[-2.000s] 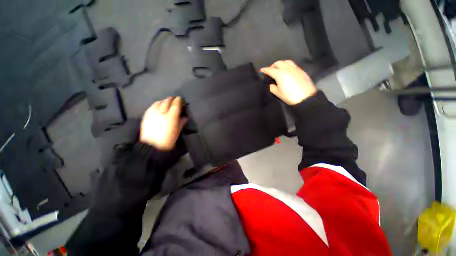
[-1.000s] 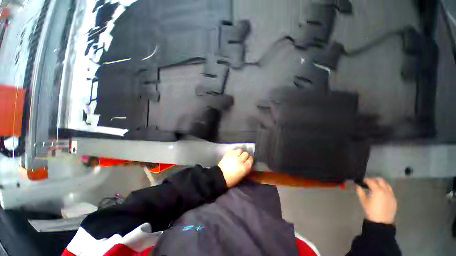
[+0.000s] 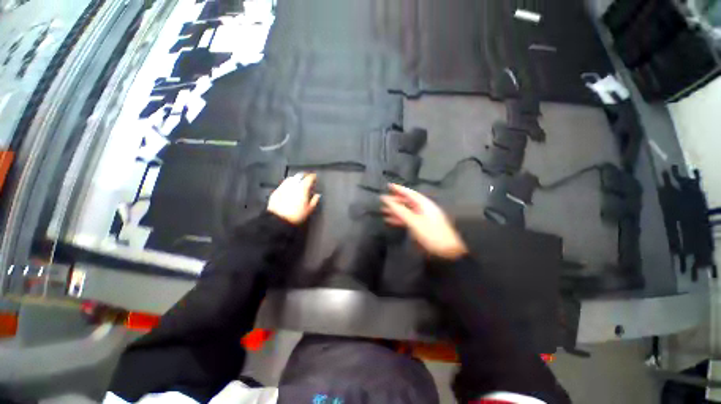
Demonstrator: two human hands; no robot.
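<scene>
A black cut sheet point(image 3: 340, 126) lies on the machine bed. My left hand point(image 3: 294, 197) is blurred at a cut line in it; whether it grips the edge is unclear. My right hand point(image 3: 424, 221) is over black waste strips point(image 3: 405, 162) right of it, fingers apart, with nothing seen in it. A stack of cut pieces point(image 3: 518, 276) lies at the near table edge, partly behind my right forearm, overhanging the metal rim point(image 3: 332, 312).
White scraps point(image 3: 170, 110) lie along the left side. Jagged black waste point(image 3: 686, 217) hangs at the right ledge. Bundled black pieces point(image 3: 664, 39) stand at the upper right. An orange part point(image 3: 6, 167) shows at the left edge.
Both hands have left the stack, which was held two seconds ago and now lies at the table edge. They have moved forward over the sheet to its left.
</scene>
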